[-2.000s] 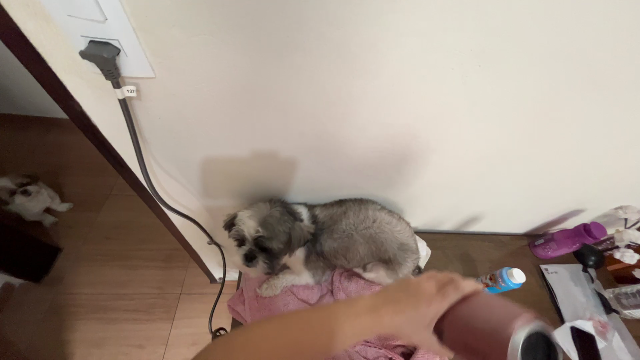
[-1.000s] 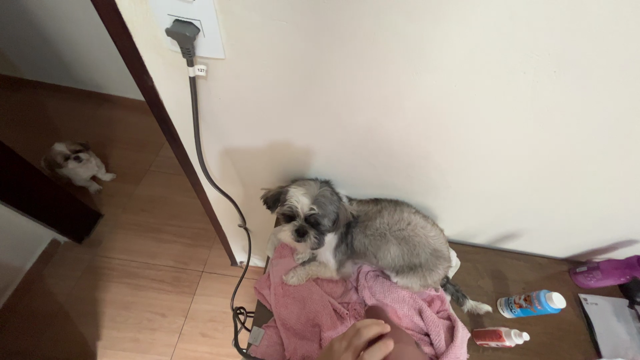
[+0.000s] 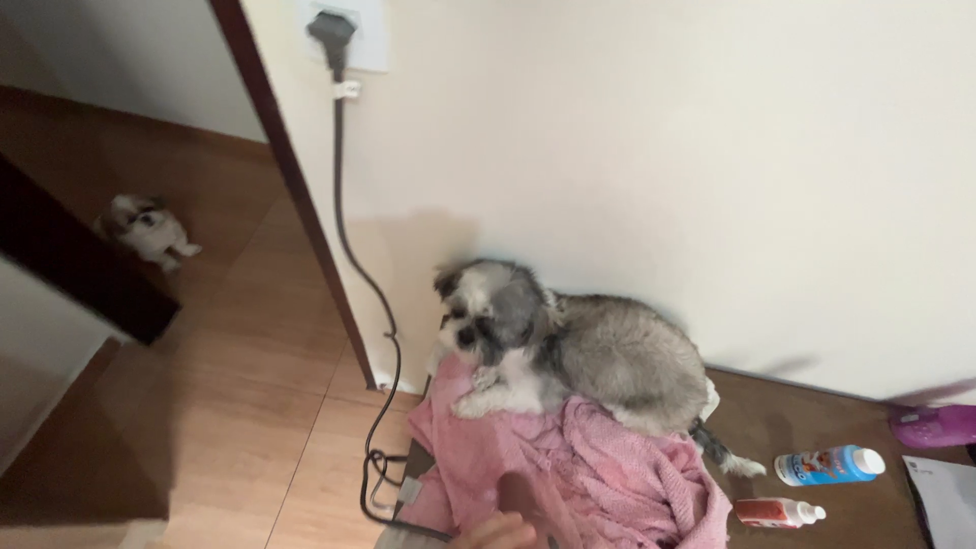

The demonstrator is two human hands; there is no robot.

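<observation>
At the bottom edge, the fingers of my left hand (image 3: 496, 531) lie against a dull reddish-brown rounded appliance (image 3: 522, 499), which looks like a hair dryer; most of both is cut off by the frame. They are over a crumpled pink towel (image 3: 610, 473). A grey and white dog (image 3: 625, 358) lies on the towel against the wall, its head turned to the left and its front paws stretched out. My right hand is not in view.
Right of the towel lie a blue bottle (image 3: 827, 465), a small red and white bottle (image 3: 774, 512) and a purple bottle (image 3: 934, 425). A black power cord (image 3: 341, 168) hangs from a wall outlet (image 3: 370, 38). Another small dog (image 3: 152, 232) sits on the floor at left.
My left hand and the appliance have moved from the right side, beside the blue bottle, to the bottom middle. The dog has lowered its head since one second ago.
</observation>
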